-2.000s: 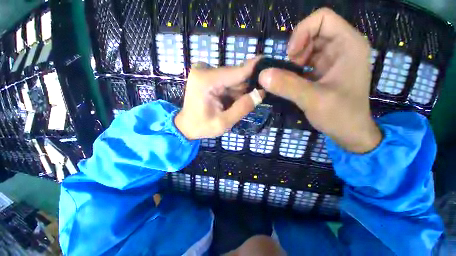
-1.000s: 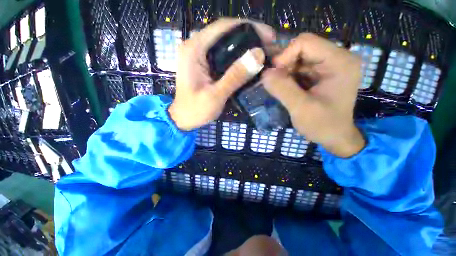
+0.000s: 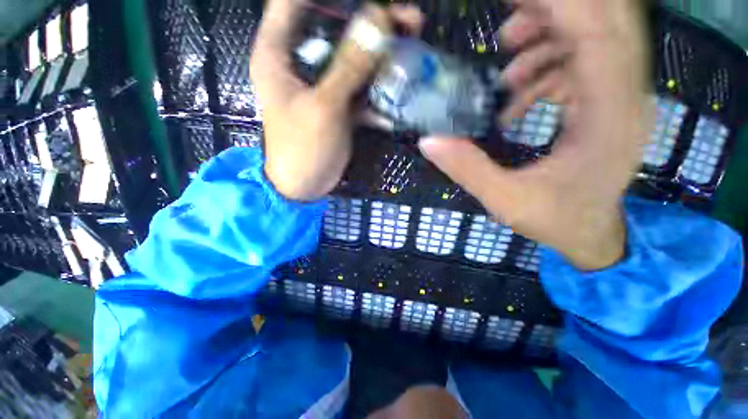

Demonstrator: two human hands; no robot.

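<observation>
My left hand [image 3: 305, 123], with a white band on a digit, grips a black plastic housing at the top of the view. A round silver-white disc [image 3: 314, 51] shows on the housing, with a thin red strand above it. A circuit board with silver parts [image 3: 431, 94] lies tilted between my hands, blurred. My right hand [image 3: 492, 114] has its thumb at the board's lower edge and its fingertips at the right end. My fingers hide where board and housing meet.
A large black tray [image 3: 402, 266] under my hands holds rows of housings with light keypads [image 3: 437, 230]. Another black tray at the left holds white and silver rectangles [image 3: 92, 155]. Dark small items [image 3: 41, 360] lie at the lower left on a green surface.
Both hands have moved up. The left hand and housing also moved left, baring the disc. The board, which hung below the hands, is now raised and its silver side shows.
</observation>
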